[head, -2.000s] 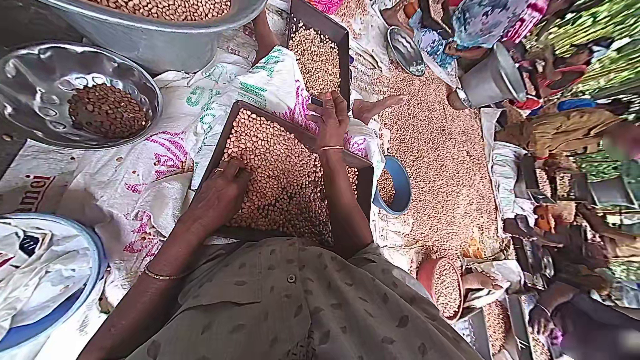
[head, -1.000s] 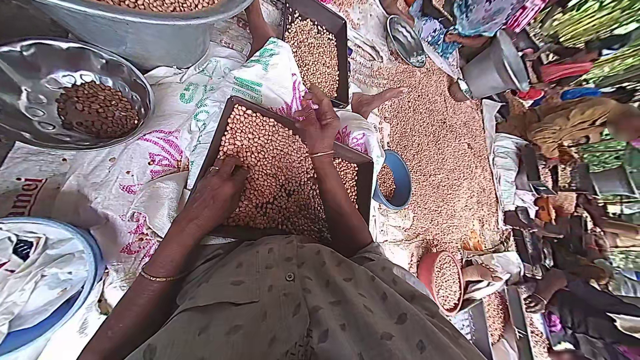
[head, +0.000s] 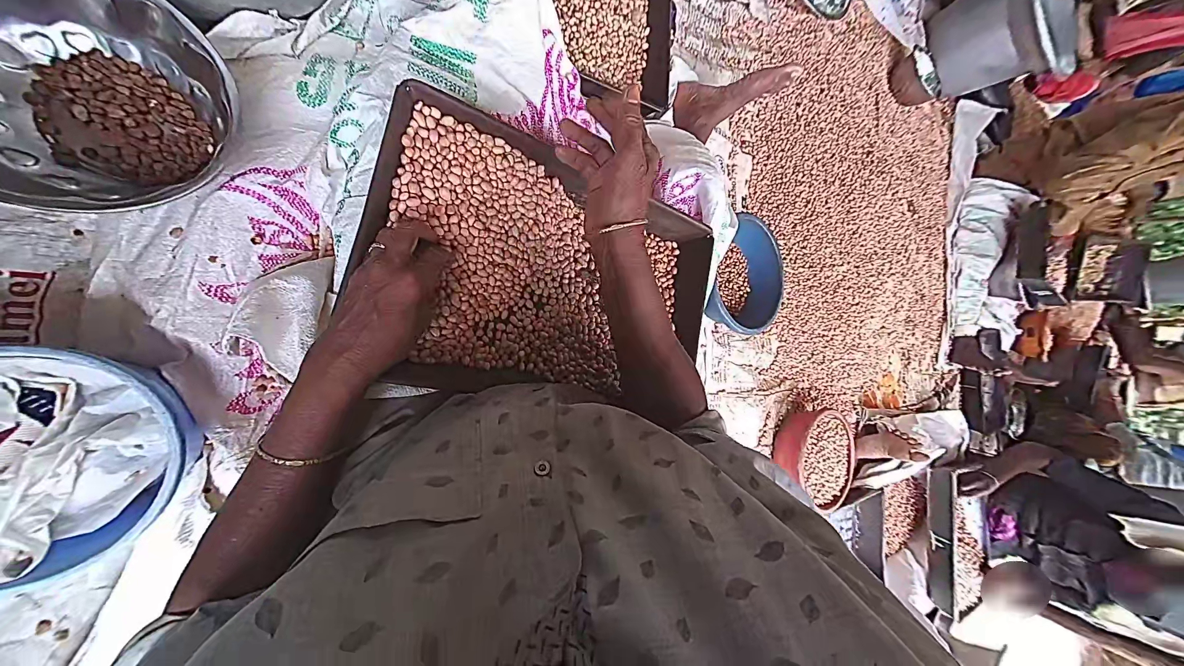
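Observation:
A dark rectangular tray (head: 370,208) full of shelled peanuts (head: 504,222) lies before my body, darker nuts bunched near its lower side. My left hand (head: 393,296) rests over the tray's left part with its fingers bent down onto the nuts; whether a nut is pinched there cannot be seen. My right hand (head: 618,157) is at the tray's upper right rim, fingers extended and apart, nothing visible in it. Just beyond it stands a second dark tray (head: 659,55) of paler peanuts. A shiny metal bowl (head: 217,92) at the upper left holds dark brown nuts (head: 120,116).
Printed white sacks (head: 277,185) cover the ground. A blue tub (head: 157,398) with plastic bags stands lower left. Right of my tray are a blue bowl (head: 763,273) of nuts, a wide spread of nuts (head: 842,185) and a red bowl (head: 795,444). A bare foot (head: 740,97) and several people are nearby.
My right hand's fingers, closer together at the upper rim before, are now spread. My left hand stays over the nuts at the tray's left part. The view has shifted slightly.

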